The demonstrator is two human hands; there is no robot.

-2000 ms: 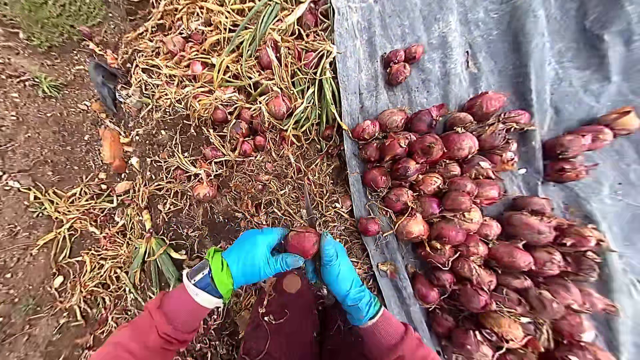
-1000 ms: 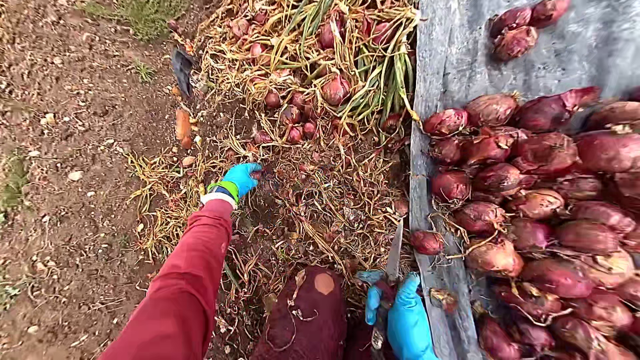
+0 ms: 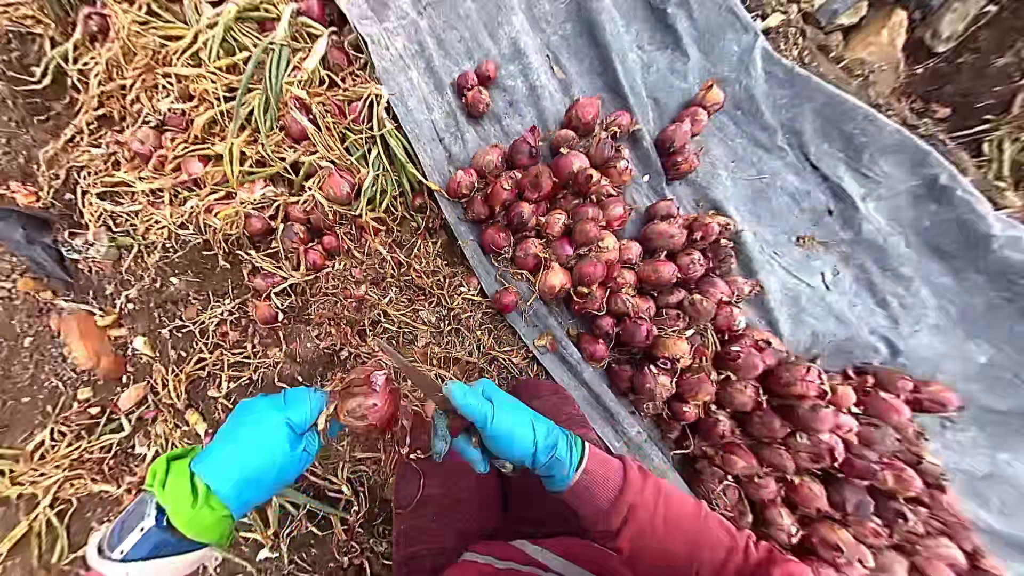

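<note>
My left hand (image 3: 260,448), in a blue glove with a green band at the wrist, holds a red onion (image 3: 366,400) by its left end. My right hand (image 3: 512,424), also blue-gloved, is closed around a knife (image 3: 418,374), its blade pointing up and left, just right of the onion. One glove finger of the right hand looks dirty or wrapped. A large heap of red onions (image 3: 656,272) lies on a grey plastic sheet (image 3: 848,216) to the right.
Untrimmed onions with dry, partly green tops (image 3: 272,120) lie on the soil at the upper left. A single onion (image 3: 506,299) rests on the sheet's near edge. An orange-brown stone (image 3: 88,344) and a dark scrap (image 3: 36,240) are at the far left. Rocks (image 3: 876,44) border the sheet.
My left hand, reaching out to the ground at the left a second ago, has come back near the knife with an onion in it. The view has shifted to the right.
</note>
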